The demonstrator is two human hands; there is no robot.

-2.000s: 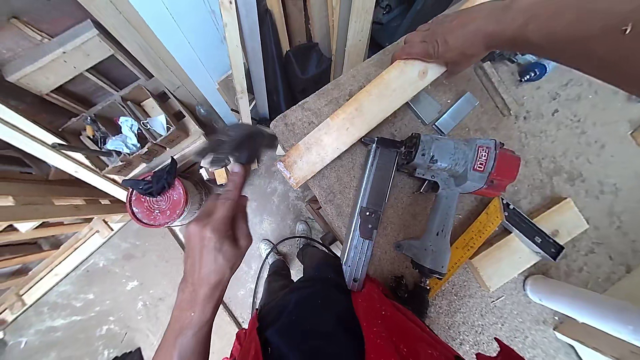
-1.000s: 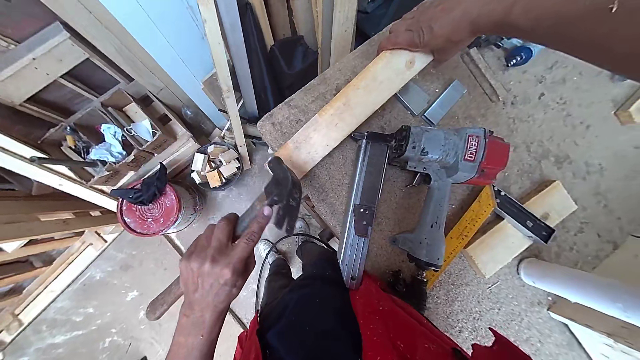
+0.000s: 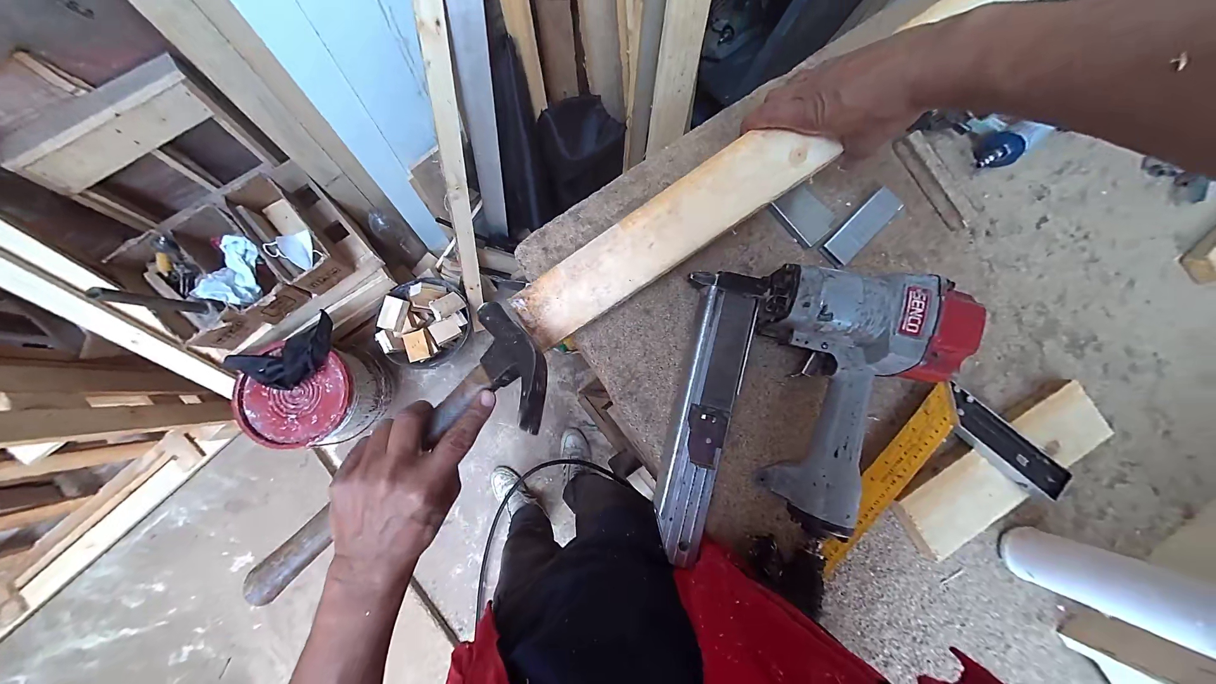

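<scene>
My left hand (image 3: 394,484) grips the wooden handle of a claw hammer (image 3: 518,356), thumb laid along the handle. The hammer's head is beside the near end of a wooden board (image 3: 665,228); whether they touch I cannot tell. That end juts past the edge of the particle-board bench top (image 3: 636,351). At the board's far end, my right hand (image 3: 836,104) holds it. A Senco pneumatic nailer or stapler (image 3: 855,323) lies on the bench, right of the board. Two strips of staples or nails (image 3: 862,225) rest near the board.
A yellow-bladed try square (image 3: 893,475) leans over a short wood offcut (image 3: 1007,470). A white roll or tube (image 3: 1111,584) lies at right. Left of the bench stand a red-lidded bucket (image 3: 294,404), a container of wood blocks (image 3: 423,323) and a wooden tray (image 3: 313,285). A hose crosses near my feet.
The hammer was blurred and raised near the board's end two seconds ago; it came lower by one second ago, and its head is now close beside that end. My right hand has kept hold of the board.
</scene>
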